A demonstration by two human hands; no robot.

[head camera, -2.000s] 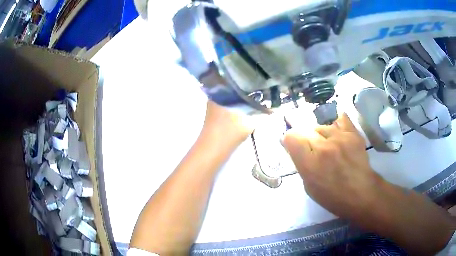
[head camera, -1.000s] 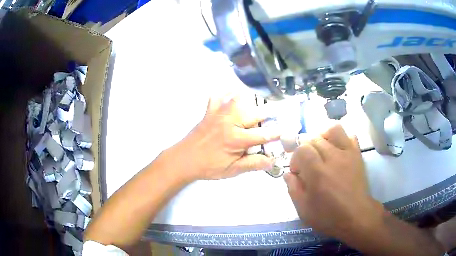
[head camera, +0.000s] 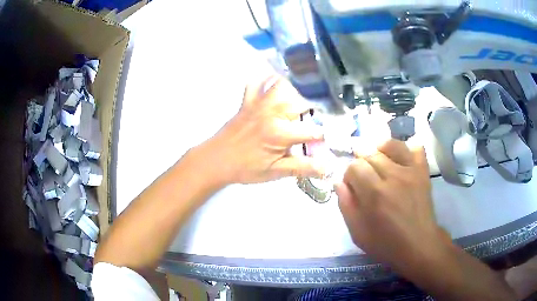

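Note:
My left hand [head camera: 265, 138] lies on the white table just left of the needle area, its fingers spread towards the needle. My right hand [head camera: 385, 194] is right of it, fingers curled down. Between the fingertips, under the white sewing machine head [head camera: 365, 50], is a small pale piece with a blue patch [head camera: 355, 126]; strong glare washes out its outline. My right fingertips seem to pinch its edge; whether my left hand grips it or only presses cannot be told. The presser foot is lost in the glare. A grey-beige oval fitting [head camera: 315, 189] shows below my left fingertips.
A brown carton [head camera: 115, 117] of small grey-white bands [head camera: 70, 194] stands at the left. Larger grey loops [head camera: 453, 147] lie heaped right of the needle. The ruler-marked table edge [head camera: 282, 271] curves across the front. A lower carton shows partly below it. Another bit of skin shows at the lower right edge.
My left hand came out from behind the machine head onto the bed, then shifted slightly up towards the needle. My right hand stays near the needle. The view has shifted, moving the machine right in frame.

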